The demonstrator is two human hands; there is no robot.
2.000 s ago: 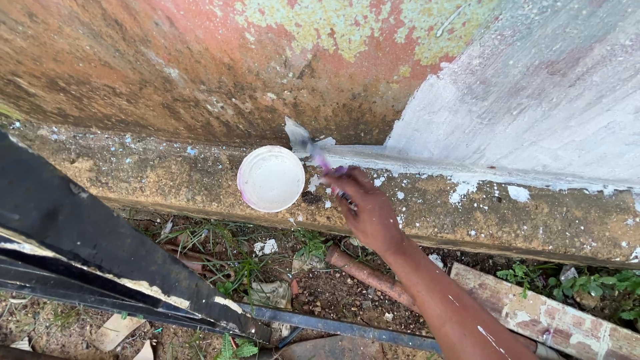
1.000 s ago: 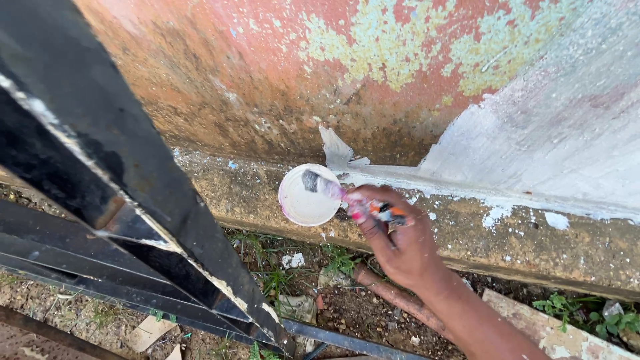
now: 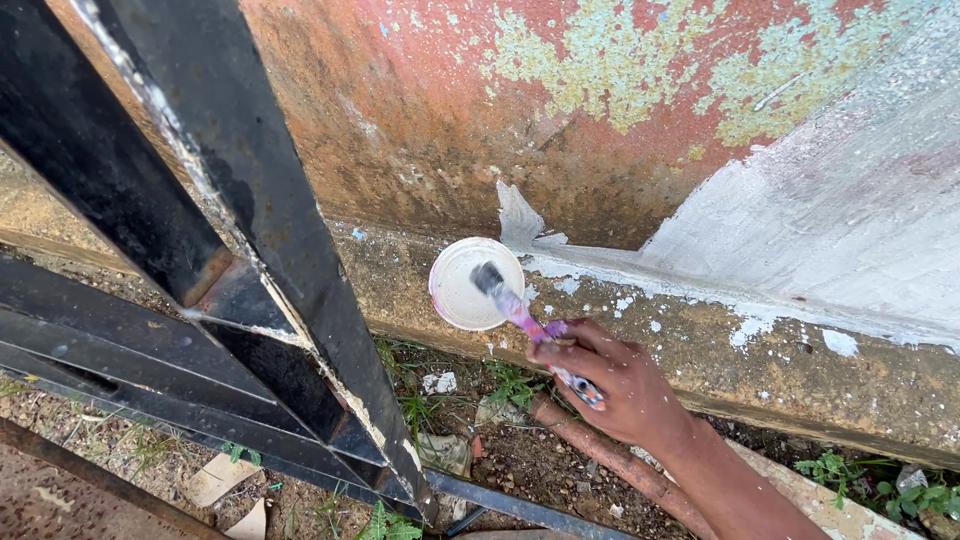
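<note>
My right hand (image 3: 615, 375) grips a paint-smeared paintbrush (image 3: 521, 313) by its handle. The brush's dark bristles are over or in the white paint inside a round white tub (image 3: 435, 289), which sits on the concrete ledge (image 3: 720, 367) at the foot of the wall. Behind the tub, old red, yellow and pale green paint and brown stains cover the wall (image 3: 450, 127). Fresh white paint (image 3: 840, 217) covers its right part and runs as a strip along the base, ending in a small patch (image 3: 519, 214) beside the tub. My left hand is not in view.
A black metal frame (image 3: 270, 187) with chipped edges slants across the left side, close to the tub. Below the ledge lie a rusty pipe (image 3: 600, 450), a paint-spotted board (image 3: 802, 487), weeds (image 3: 514, 384) and rubble. A rusty metal sheet (image 3: 75, 495) is at lower left.
Two seconds ago the brush was near the wall beside the tub; it has moved left to the tub, bristles over or in the paint. The view has shifted, showing more black frame.
</note>
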